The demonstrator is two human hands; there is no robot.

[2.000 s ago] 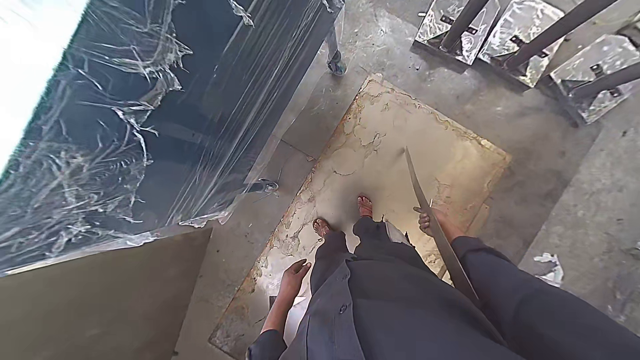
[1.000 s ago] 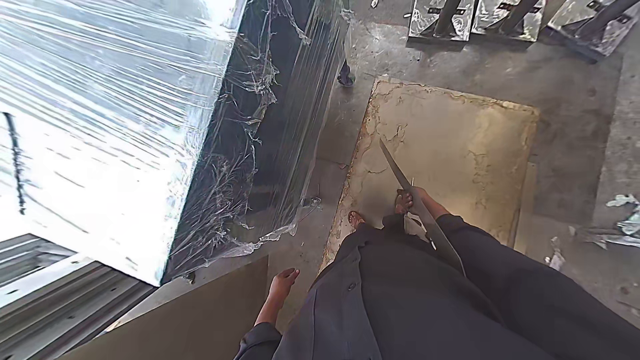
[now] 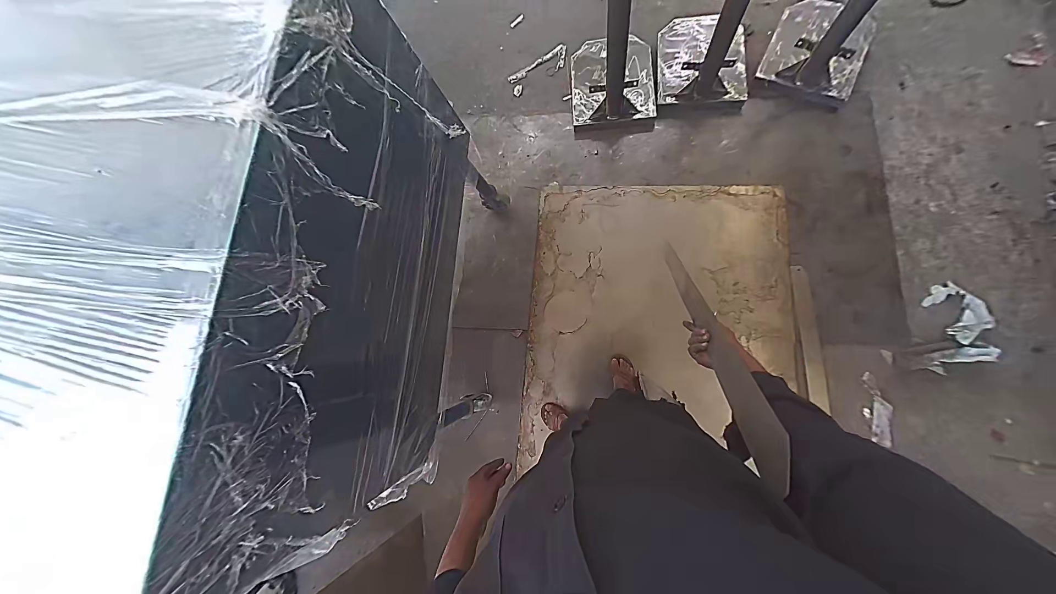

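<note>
My right hand (image 3: 700, 342) grips a long, flat strip (image 3: 734, 379) with a pointed far end, grey-brown; its material is not clear. The strip slants from above the stained board (image 3: 643, 264) back to my right sleeve. My left hand (image 3: 490, 476) hangs low beside my dark coat, with nothing visible in it and its fingers loosely curled. Both my feet, in sandals, are on the board. To the left stands a large dark block (image 3: 363, 247) wrapped in clear plastic film, torn and ragged along its edge, a short way from my left hand.
Three dark metal posts on film-covered base plates (image 3: 613, 91) stand beyond the board. Scraps of plastic film (image 3: 961, 318) lie on the concrete floor at right. A narrow strip (image 3: 811, 338) lies along the board's right edge. A brown panel (image 3: 384, 561) is at lower left.
The view has turned, so the board now appears upright in the frame. My right hand still holds the long strip, and my left hand stays low at my side.
</note>
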